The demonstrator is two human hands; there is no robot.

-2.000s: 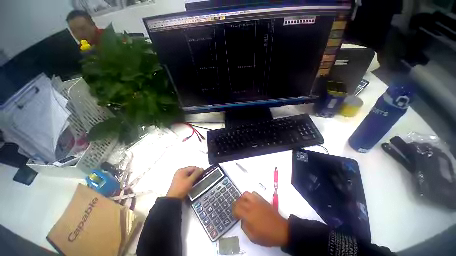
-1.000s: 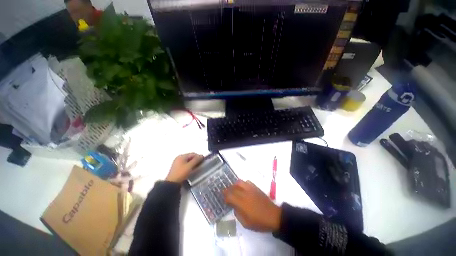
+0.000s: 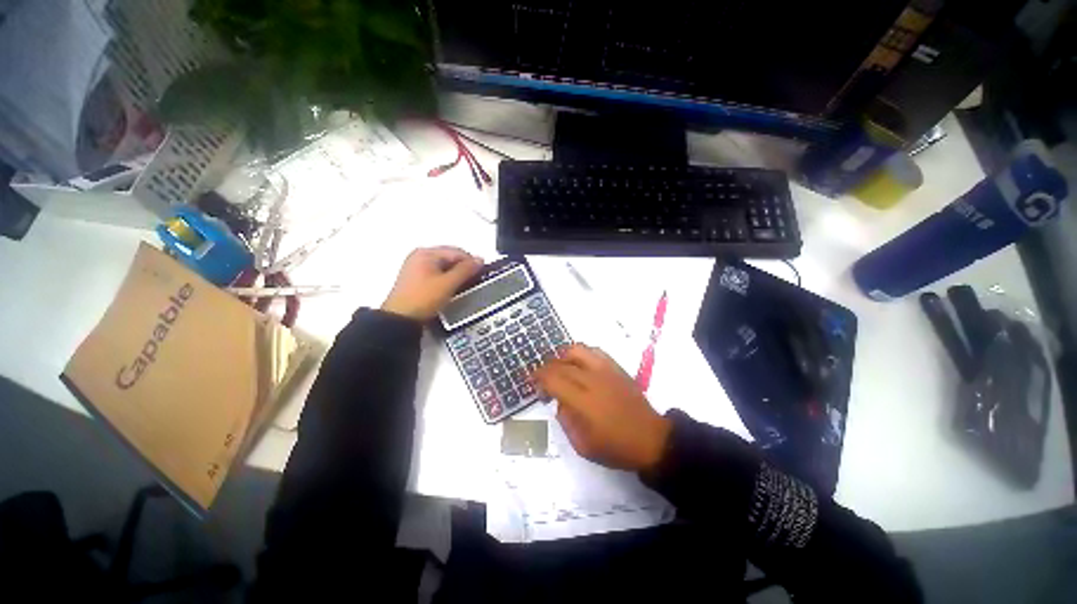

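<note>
The silver-grey calculator (image 3: 510, 342) lies tilted on white paper (image 3: 591, 490) on the desk. My left hand (image 3: 432, 281) rests at its upper left edge, the fingertips by the display; whether it grips the case is hard to tell. My right hand (image 3: 596, 401) is over the lower right keys, its fingers bent down onto or just above them, holding nothing that I can see. A red pen (image 3: 653, 342) lies to the right of the calculator. A small grey-green square (image 3: 524, 438) lies on the paper just below it.
The black keyboard (image 3: 644, 210) lies under the monitor (image 3: 661, 53). The mouse pad (image 3: 779, 366), blue flask (image 3: 963, 224) and black pouch (image 3: 1006, 407) are at right. The brown "Capable" notebook (image 3: 177, 366), blue item (image 3: 203, 244), white basket (image 3: 177, 177) and plant (image 3: 307, 59) are at left.
The view has tipped downward, so the desk items sit higher and the desk's front edge shows. My right hand has shifted slightly over the keys. My left hand stays at the calculator's upper left.
</note>
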